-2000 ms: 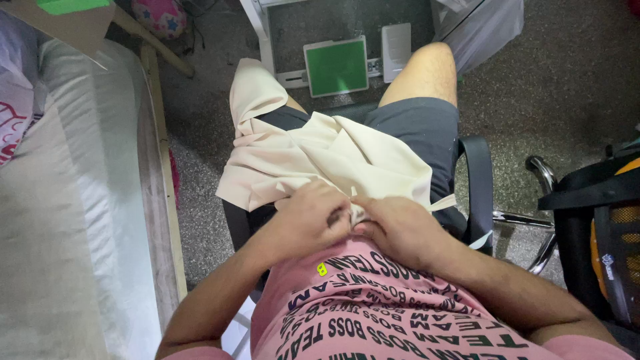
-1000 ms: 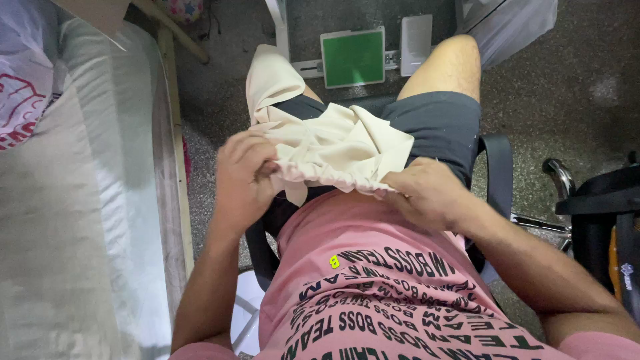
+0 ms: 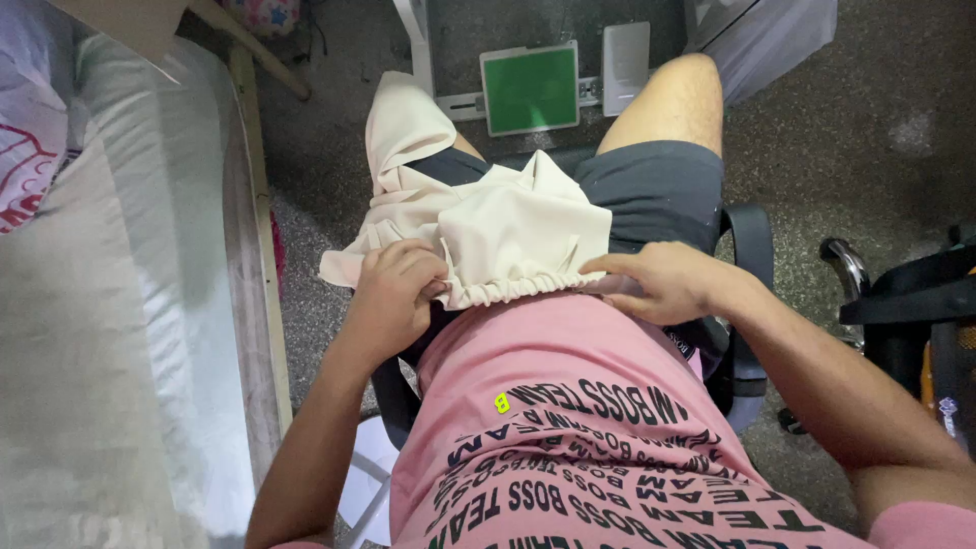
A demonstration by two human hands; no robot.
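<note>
A cream fabric garment piece (image 3: pixel 518 229) with a gathered, elastic-looking edge lies across my lap, and part of it drapes over the knee at the left. My left hand (image 3: pixel 400 293) grips the left end of the gathered edge with curled fingers. At the right end, my right hand (image 3: pixel 648 282) pinches the same edge between thumb and fingers. Between the hands the ruffled band (image 3: pixel 518 290) runs nearly straight, close against my pink printed shirt (image 3: pixel 534 343). Folds hide how far the cloth extends underneath.
I sit in a chair with a black armrest (image 3: pixel 751 305). A bed or padded surface (image 3: pixel 152 305) is at the left. Ahead near the floor are a green-topped pedal (image 3: pixel 531 88) and a white plate (image 3: pixel 625 69) on a metal bar. Another black chair (image 3: pixel 915 297) stands at the right.
Two seconds ago my hands were close together at the cloth's edge; now they are apart, with the gathered band spread between them. The cloth has been drawn off much of the right thigh.
</note>
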